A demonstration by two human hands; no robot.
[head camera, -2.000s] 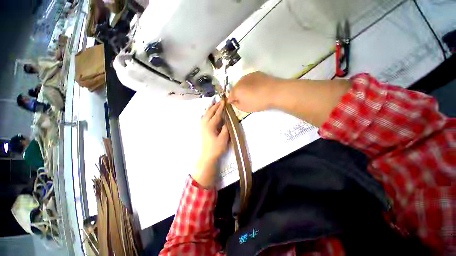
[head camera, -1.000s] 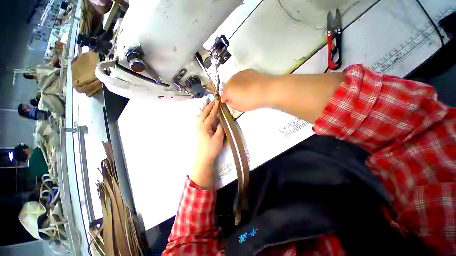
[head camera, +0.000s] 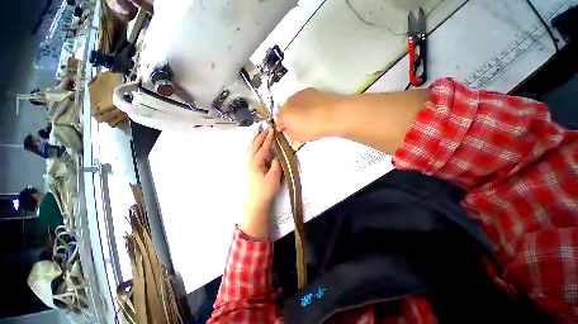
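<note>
A narrow brown strap [head camera: 293, 183] runs from the needle area down over the table edge onto the dark apron [head camera: 355, 253]. A pale line shows along its upper part. My left hand [head camera: 263, 171] lies flat on the white table with its fingertips at the strap's left side, near the presser foot. My right hand [head camera: 304, 115] is closed at the strap's upper end, right beside the needle [head camera: 271, 104]; its fingertips are partly hidden. The white sewing machine head [head camera: 196, 50] stands above both hands.
Red-handled thread snips [head camera: 416, 56] lie right of the machine, near a printed ruler scale [head camera: 513, 60] and a black cable [head camera: 545, 25]. A bundle of brown strips [head camera: 149, 272] is at the left. People and beige goods [head camera: 63, 120] are far left.
The view has shifted, so the machine and snips appear further left. The strap's lower end lies straighter on the apron and shows less of its pale line. Both hands stay by the needle.
</note>
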